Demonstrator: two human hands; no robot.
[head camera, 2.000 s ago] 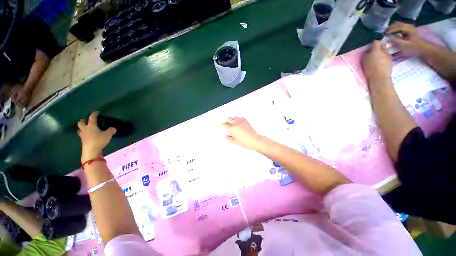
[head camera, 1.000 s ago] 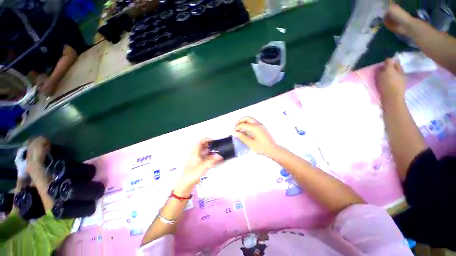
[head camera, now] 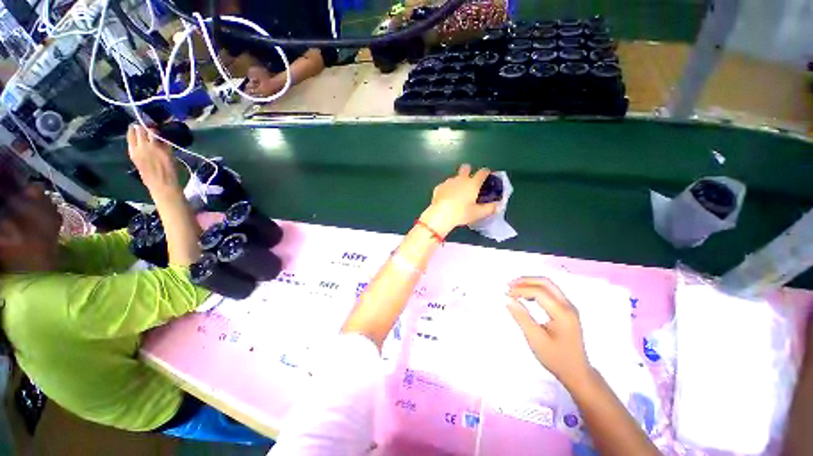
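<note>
My left hand [head camera: 462, 198] is closed around a bagged unit [head camera: 496, 214], black at the top with a white wrap, at the near side of the green belt. My right hand [head camera: 551, 325] is over the pink table with fingers curled apart and nothing seen in it. Another bagged unit [head camera: 704, 210] stands on the belt at the right, its sleeve edge flared. The white sleeve pile [head camera: 731, 370] lies at the right in clear plastic. Glare hides detail on the table before me.
The pink printed cover [head camera: 223, 334] lies on the table. Several bare black units [head camera: 234, 254] lie by the neighbour in lime green [head camera: 98, 312] at left. A black tray of units [head camera: 526, 76] is across the belt. A white post [head camera: 784, 254] rises at right. White cables hang upper left.
The view has turned left. The black unit my hands held over the table is now wrapped and at the belt in my left hand. My right hand has come away from it.
</note>
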